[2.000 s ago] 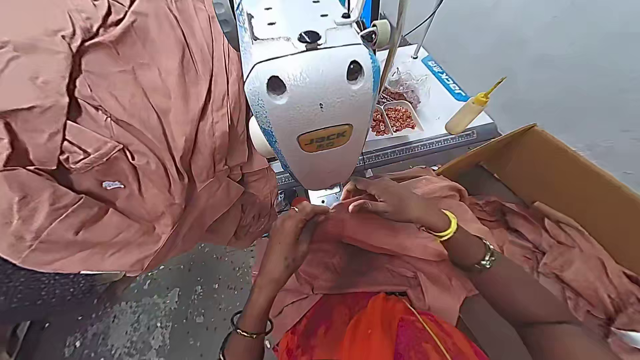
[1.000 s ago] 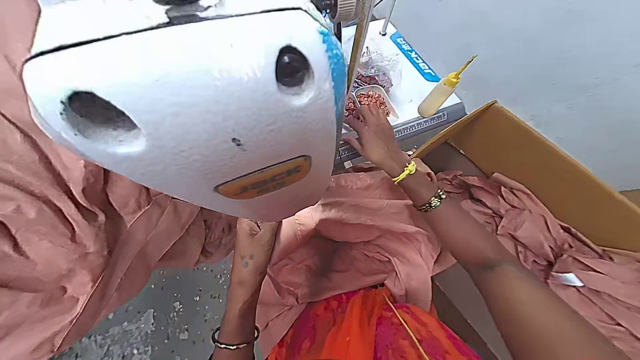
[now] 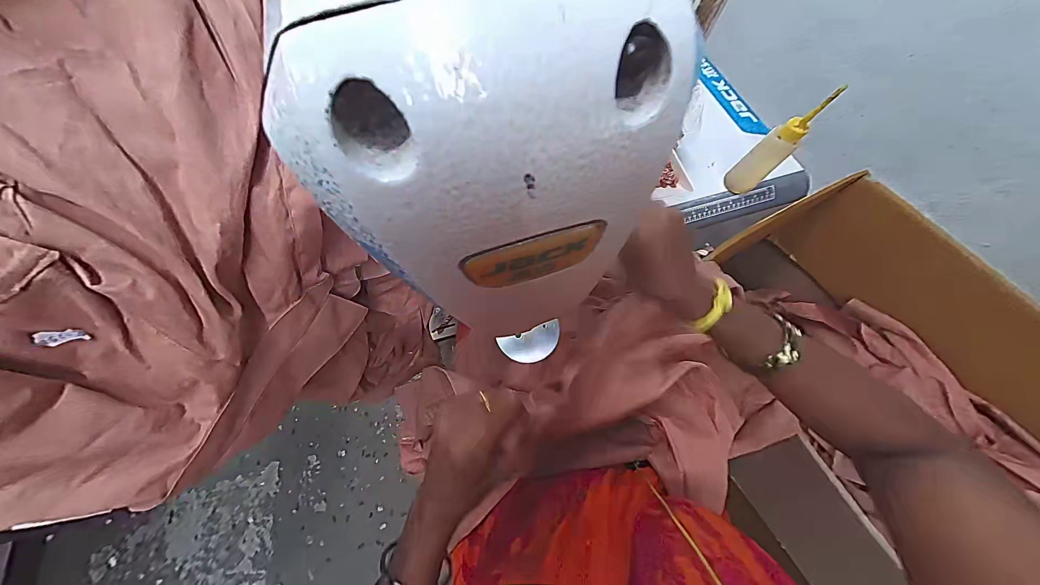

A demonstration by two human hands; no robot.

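Observation:
The white head of a Jack sewing machine (image 3: 487,162) fills the upper middle and hides the needle area. Below it, my left hand (image 3: 479,422), with a ring on one finger, grips the pinkish-brown fabric (image 3: 642,382) gathered over my lap. My right hand (image 3: 666,260), blurred and with a yellow band at the wrist, is at the right side of the machine head, over the same fabric. Its fingers are partly hidden, so I cannot tell whether they hold anything.
More pinkish-brown cloth (image 3: 146,244) is heaped at the left. A cardboard box (image 3: 918,276) with similar cloth stands at the right. A yellow-capped squeeze bottle (image 3: 764,162) lies on the machine bed beside a tray of small reddish pieces (image 3: 668,175).
My right hand has come back from the tray of small reddish pieces toward the machine head. My left hand, behind the machine head's lower edge a second ago, now shows below it on the fabric.

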